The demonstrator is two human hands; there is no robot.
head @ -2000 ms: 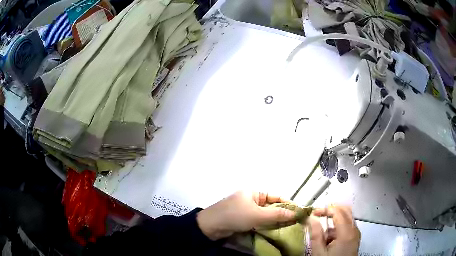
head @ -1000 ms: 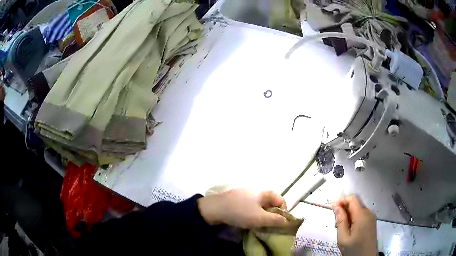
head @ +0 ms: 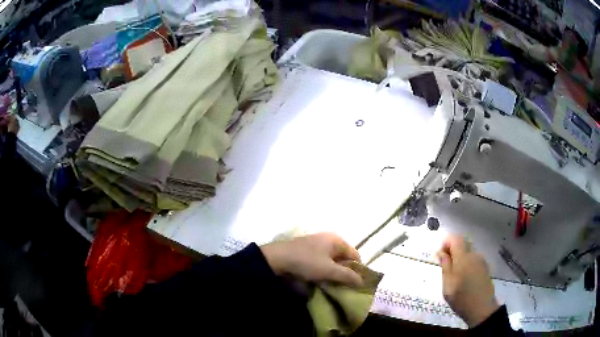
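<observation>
My left hand (head: 316,259) pinches the end of an olive-yellow cloth piece (head: 345,304) at the table's front edge. The piece has a grey-brown part by the fingers and hangs down below them. My right hand (head: 466,280) is to the right of it, over the front of the machine bed, apart from the cloth. Its thumb and fingers are drawn together; whether they hold something thin, such as a thread, cannot be told. The sewing machine's presser foot area (head: 414,209) is beyond both hands, with no cloth under it.
A large stack of olive panels (head: 164,125) lies on the table's left. A small ring (head: 359,123) lies mid-table. A white tub (head: 322,49) is at the far edge. A red bag (head: 125,260) is below left. A red tool (head: 522,216) shows in the machine arm opening. A person's hand shows at far left.
Both hands were together at the cloth; my right hand has moved right, away from it. My left hand still holds the cloth. The view has tilted up, showing more of the background and the control panel.
</observation>
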